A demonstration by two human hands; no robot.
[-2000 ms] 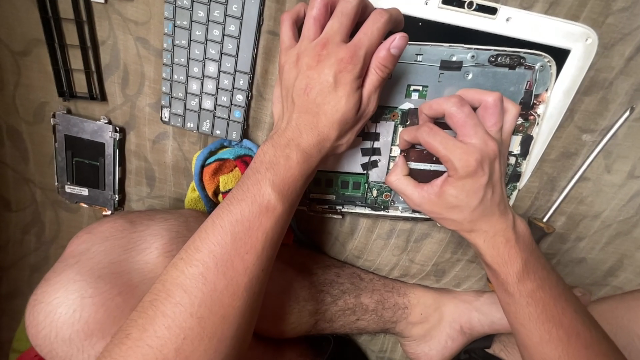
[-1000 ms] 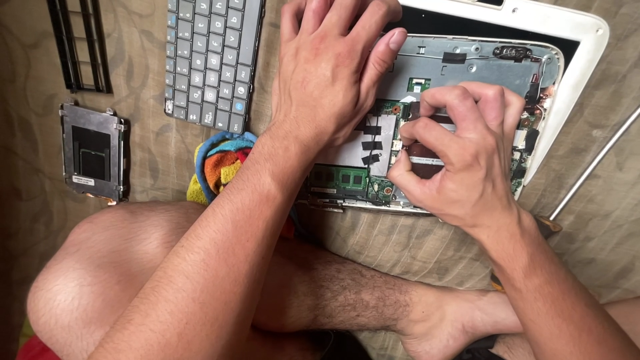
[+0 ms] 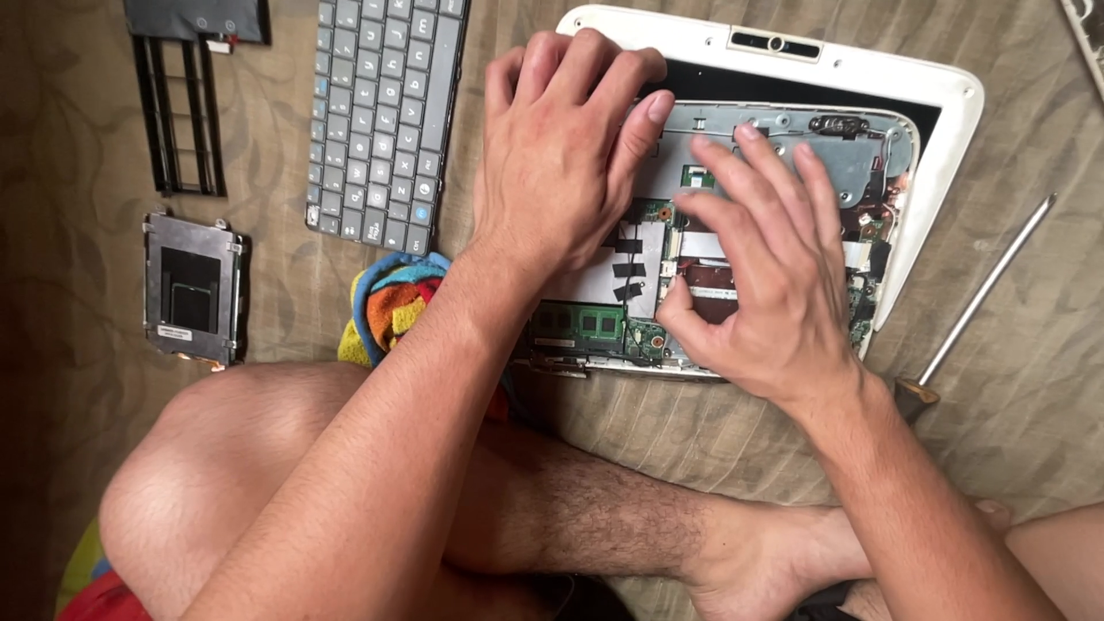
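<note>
An opened white laptop lies on the patterned cloth, its screen bezel (image 3: 936, 95) behind the bared base. In the base I see a grey metal plate (image 3: 802, 164), a green memory module (image 3: 573, 325), a white ribbon cable (image 3: 759, 247) and black tape strips (image 3: 629, 270). My left hand (image 3: 565, 142) rests over the left side of the laptop, fingertips at the bezel's edge; what lies under its palm is hidden. My right hand (image 3: 768, 259) hovers over the right half of the board, fingers spread, thumb near a small white connector (image 3: 668, 269), with nothing seen between them.
Left of the laptop lie a loose keyboard (image 3: 384, 129), a drive in a metal caddy (image 3: 194, 289) and a black battery-like pack (image 3: 198, 17) with a slotted black frame (image 3: 181, 112). A colourful cloth (image 3: 388, 302) sits by my knee. A screwdriver (image 3: 987, 289) lies to the right.
My right hand's fingers were curled together over the board and are now spread apart. My left hand has stayed at the laptop's left side. The view has shifted, showing more of the bezel.
</note>
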